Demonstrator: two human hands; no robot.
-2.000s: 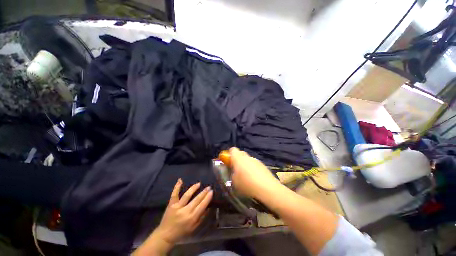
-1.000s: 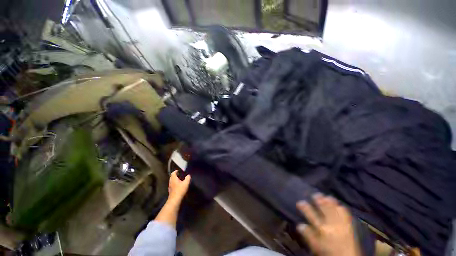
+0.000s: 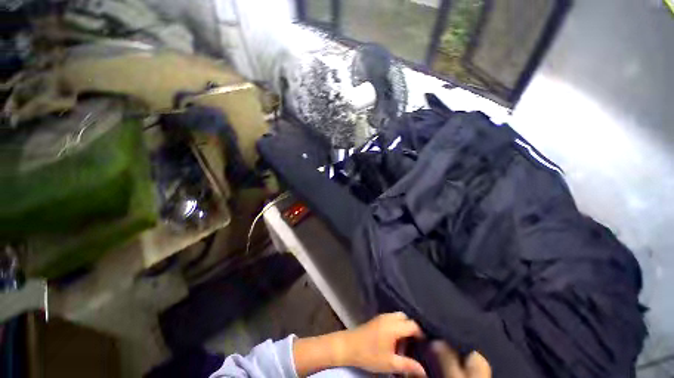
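Note:
A dark garment (image 3: pixel 517 214) lies in a wrinkled heap behind the narrow padded board (image 3: pixel 318 184). Part of it hangs over the board's front side. My left hand (image 3: pixel 380 345) is at the bottom, at the board's near edge, its fingers closed around dark cloth. My right hand (image 3: pixel 458 363) is beside it, blurred and cut off by the bottom edge; its fingers are close to the same cloth, but its hold cannot be made out. The iron is not in view.
A small red-orange object (image 3: pixel 295 213) lies beneath the board by the pale table edge (image 3: pixel 318 277). Open cardboard boxes (image 3: pixel 240 125) and a green bundle (image 3: pixel 81 181) are at left. A fan (image 3: pixel 380 85) stands behind, near the window and white wall.
The view has turned left. Two seconds ago my right hand held the iron; it now shows without it. My left hand has moved from the board's far left to beside my right hand.

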